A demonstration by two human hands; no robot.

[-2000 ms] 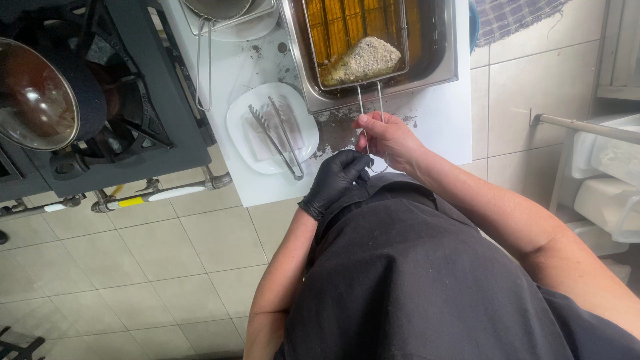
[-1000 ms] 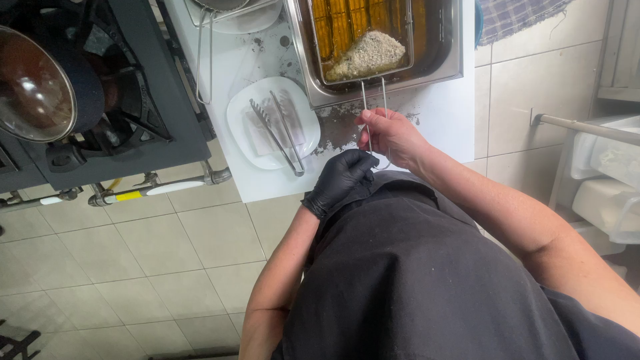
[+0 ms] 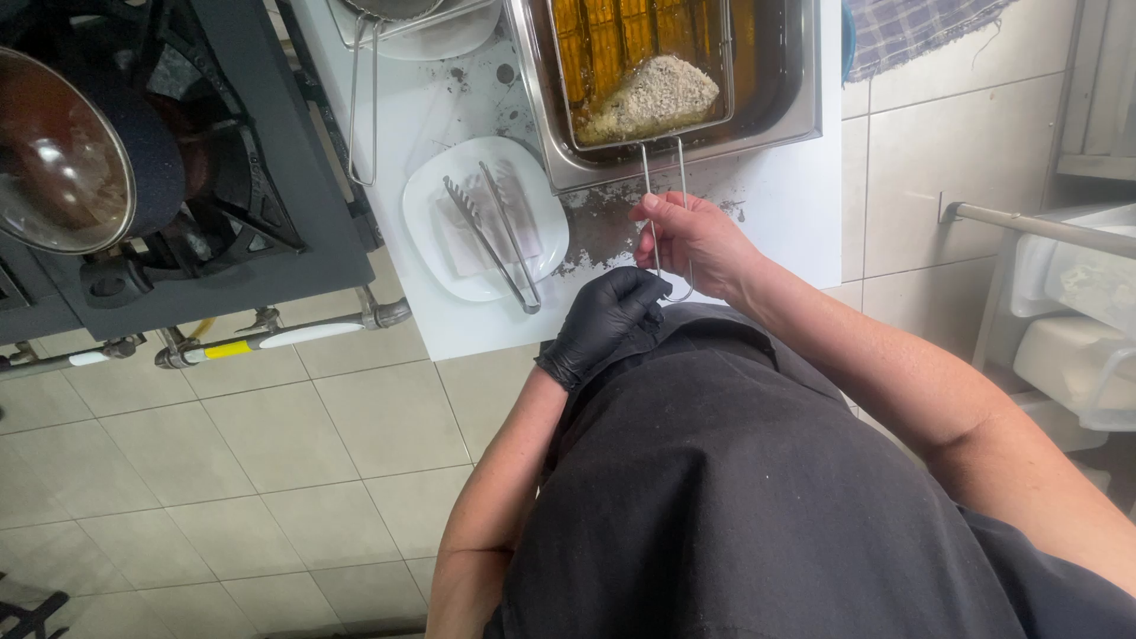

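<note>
My left hand [image 3: 612, 324], in a black glove, is closed at the near end of the wire handle of a fryer basket [image 3: 728, 114]. Bare, my right hand [image 3: 697, 240] grips the same handle a little farther up, its fingers around the wires. A crumb-coated piece of food [image 3: 666, 93] lies at the basket's near end, partly in amber oil [image 3: 599, 40]. The basket sits inside a rectangular steel fryer tank [image 3: 803, 84]. Left of the handle, metal tongs [image 3: 501, 244] rest on a paper napkin on a white plate [image 3: 426, 209].
At the left, a lidded dark pot [image 3: 146, 160] stands on a gas stove [image 3: 293, 275], with a pipe [image 3: 328, 333] along its front. A wire-handled strainer [image 3: 362, 98] lies at the back of the white counter [image 3: 426, 319]. Plastic containers [image 3: 1069, 355] are at the right; a checked cloth [image 3: 914, 31] is behind.
</note>
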